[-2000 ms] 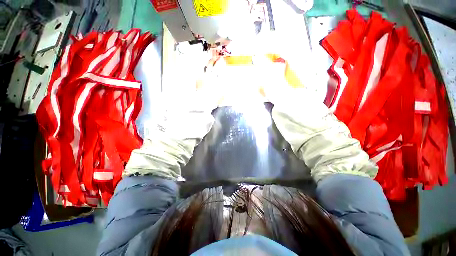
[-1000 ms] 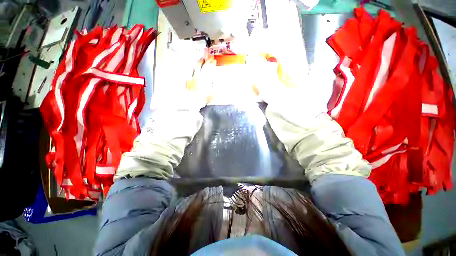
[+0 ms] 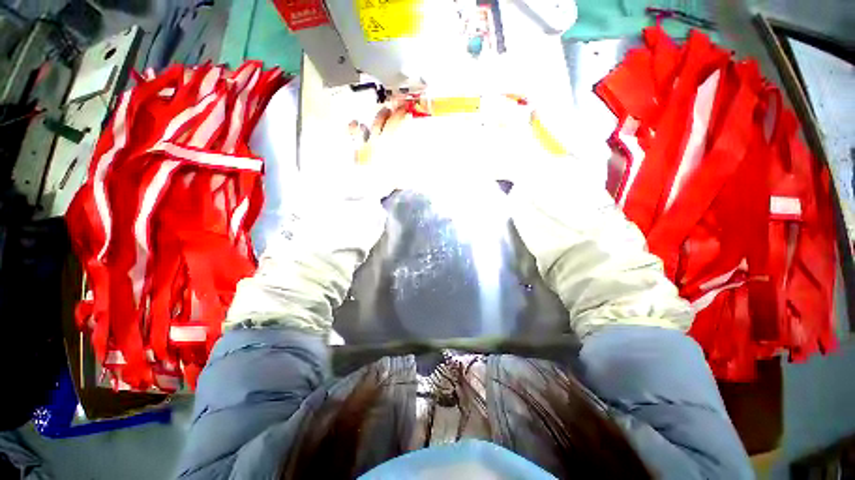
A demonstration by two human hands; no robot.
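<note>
A strip piece (image 3: pixel 457 106), orange under the lamp, lies across the bright bed below the sewing machine head (image 3: pixel 398 47). My left hand (image 3: pixel 380 136) is at its left end and my right hand (image 3: pixel 534 136) at its right end. Both hands are mostly washed out by glare, so their grip cannot be told. Cream oversleeves reach in from both sides. The needle and presser foot are lost in the glare. A heap of red strips with pale stripes (image 3: pixel 173 220) lies left of the machine; another red heap (image 3: pixel 727 187) lies right.
The grey metal front plate (image 3: pixel 436 272) lies between my forearms. A green tabletop (image 3: pixel 619 17) is behind the machine, with a small dark tool (image 3: pixel 680 16) on it. Cardboard edges (image 3: pixel 759 403) show under the right heap. A blue object (image 3: pixel 56 408) is at the lower left.
The orange piece shows wider between my hands than one second ago. The camera view has shifted slightly. Both hands stay near the needle area, and both heaps look the same.
</note>
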